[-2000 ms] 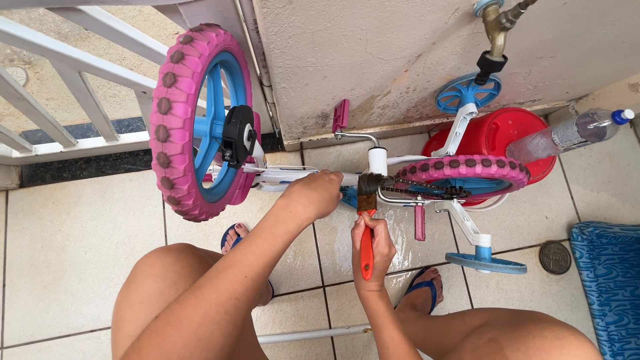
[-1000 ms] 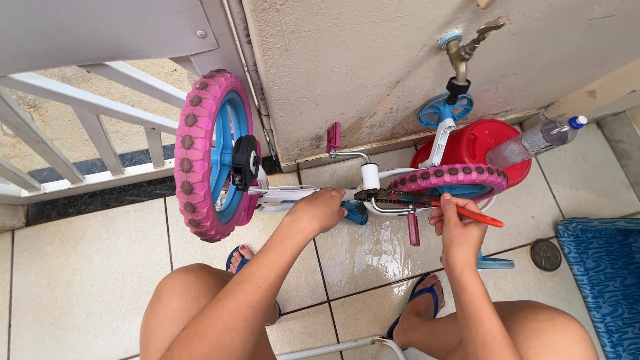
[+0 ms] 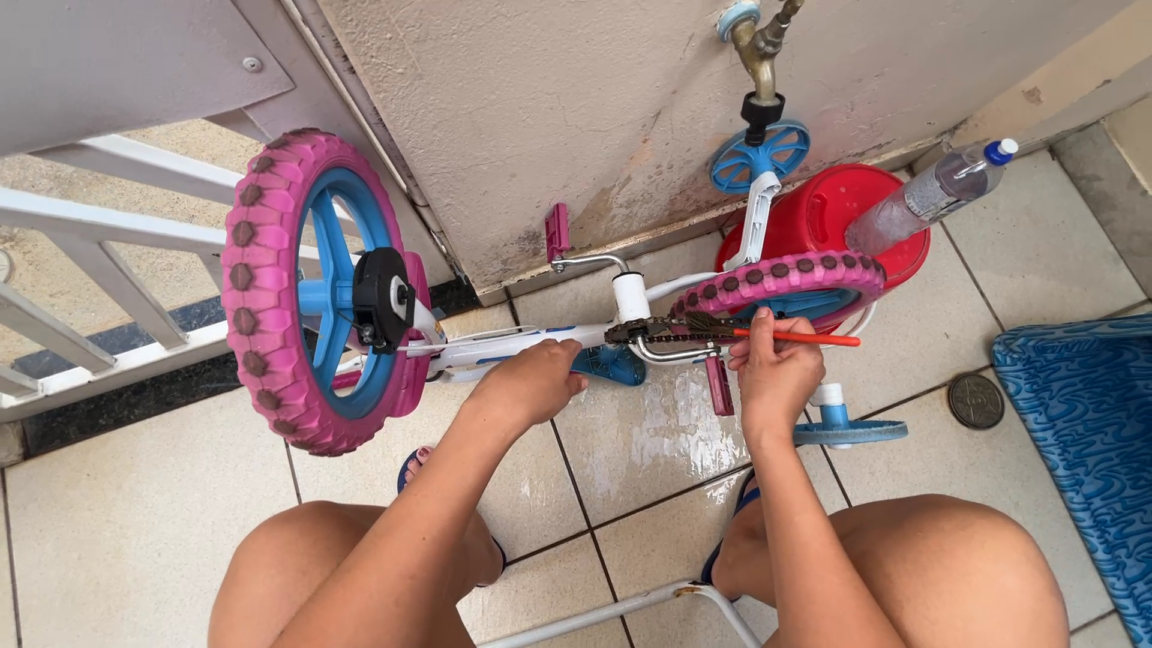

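A child's bicycle stands upside down, its pink front tire (image 3: 255,297) at the left and its pink rear tire (image 3: 783,274) at the right. My left hand (image 3: 531,382) is on the white frame (image 3: 504,345), fingers curled round the tube near the blue saddle (image 3: 612,363). In my right hand (image 3: 776,373) is a paintbrush with a red handle (image 3: 823,338); its dark bristles touch the bicycle chain (image 3: 670,333) between the crank and the rear wheel. One pink pedal (image 3: 719,385) hangs below the chain, the other (image 3: 557,231) points toward the wall.
Behind the rear wheel are a red bucket (image 3: 823,211), a clear plastic bottle (image 3: 931,200) and a training wheel (image 3: 760,157) under a brass tap (image 3: 756,58). A floor drain (image 3: 976,400) and blue patterned mat (image 3: 1071,432) lie right; a white gate (image 3: 117,171) stands left. Floor tiles are wet.
Two seconds ago the brush was by the crank with its handle pointing down; my right hand has since moved right along the chain, and the handle now points right. My left hand remains on the frame.
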